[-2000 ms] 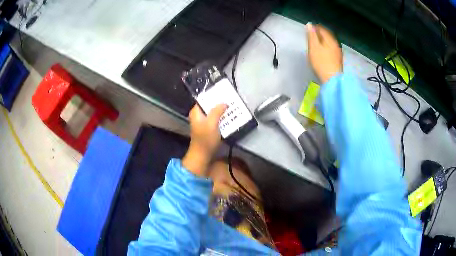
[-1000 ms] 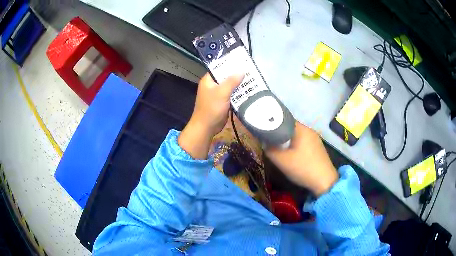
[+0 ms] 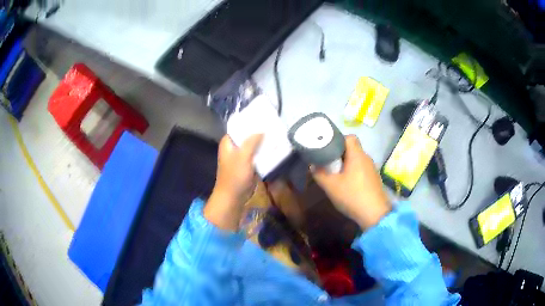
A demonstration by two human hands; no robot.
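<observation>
My left hand grips a smartphone by its lower part, back side up, with the thumb on its white label. The picture is blurred and the label's print does not show. My right hand holds a handheld barcode scanner with a grey-white head, just right of the phone's lower end. A narrow gap shows between scanner head and phone. The scanner's handle is mostly hidden in my right hand.
On the bench are a yellow note, a mouse, cables and two phones with yellow notes. A black tray lies behind. At left are another black tray, a blue panel and a red stool.
A second ago the scanner head overlapped the phone's lower end; now it is off to the right of it. Two seconds ago the scanner lay on the bench and my right hand was empty.
</observation>
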